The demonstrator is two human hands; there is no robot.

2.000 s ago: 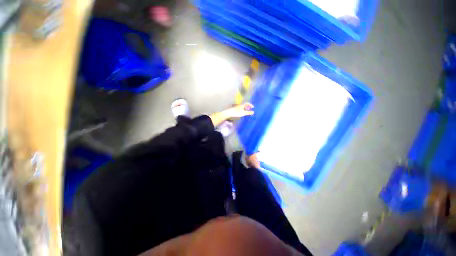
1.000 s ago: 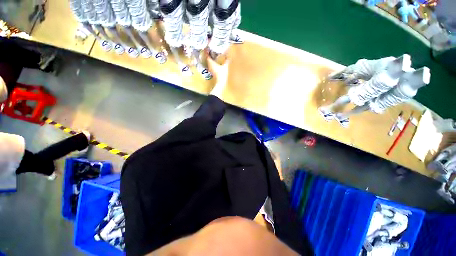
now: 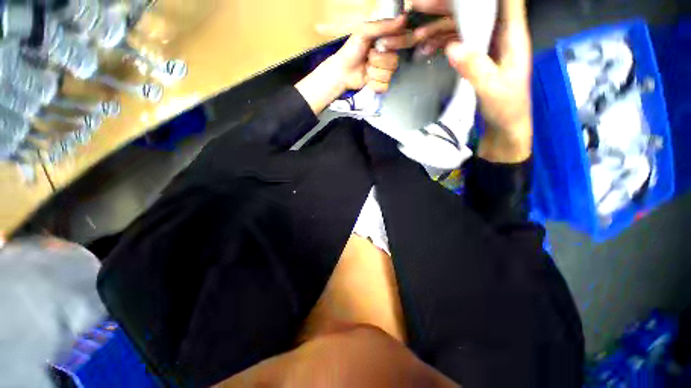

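Observation:
My right hand (image 3: 496, 83) is at the top right of centre. Its thumb and fingers are around a pale white-grey moulded part (image 3: 476, 24), which the top edge cuts off. My left hand (image 3: 367, 61) is close to its left, near the bench edge, with fingers curled. The hands' fingertips nearly meet, with something small and dark between them, too blurred to name. Whether my left hand grips anything is unclear. White shapes with dark stripes (image 3: 443, 140) show below my hands; I cannot tell whether they are shoes or parts.
The tan bench (image 3: 250, 38) curves across the upper left, with rows of grey-white parts (image 3: 68, 68) on it. A blue bin (image 3: 658, 98) of white and dark-banded parts is at right. A person's grey sleeve (image 3: 42, 295) is at lower left, beside a blue container (image 3: 121, 360).
The view has turned and the bench rows are now at upper left. My left hand has left the parts row, my right hand has come into view, and both are together at the top.

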